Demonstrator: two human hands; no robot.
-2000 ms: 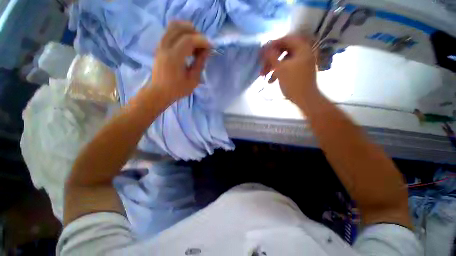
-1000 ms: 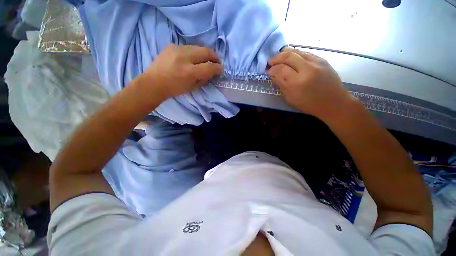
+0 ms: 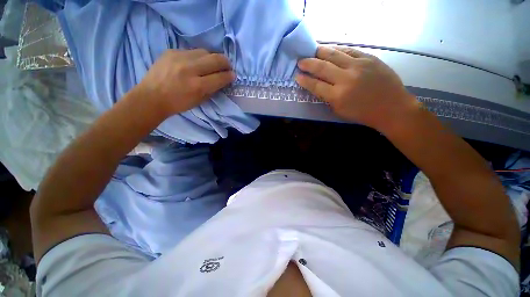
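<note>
The light blue garment [image 3: 255, 40] lies over the front of the white table, its folds hanging down at the left. Its gathered sleeve end [image 3: 267, 81] is stretched flat between my two hands, along the measuring tape [image 3: 285, 94] on the table's grey front edge. My left hand [image 3: 192, 81] grips the left end of the gathered edge with its fingertips. My right hand [image 3: 348, 84] grips the right end. Both hands rest at the table edge, palms down. The fabric under my fingers is hidden.
The white table top [image 3: 407, 29] extends to the right. A white cloth heap [image 3: 46, 122] and a clear plastic-like package [image 3: 43, 40] are at the left. Blue fabric [image 3: 168, 185] hangs beside my lap. A blue-edged bin [image 3: 400, 212] with pale cloth stands at the right.
My hands have come down from near the machine head to the table's front edge with the gathered sleeve end. The view has tilted down, and the machine head is out of the picture.
</note>
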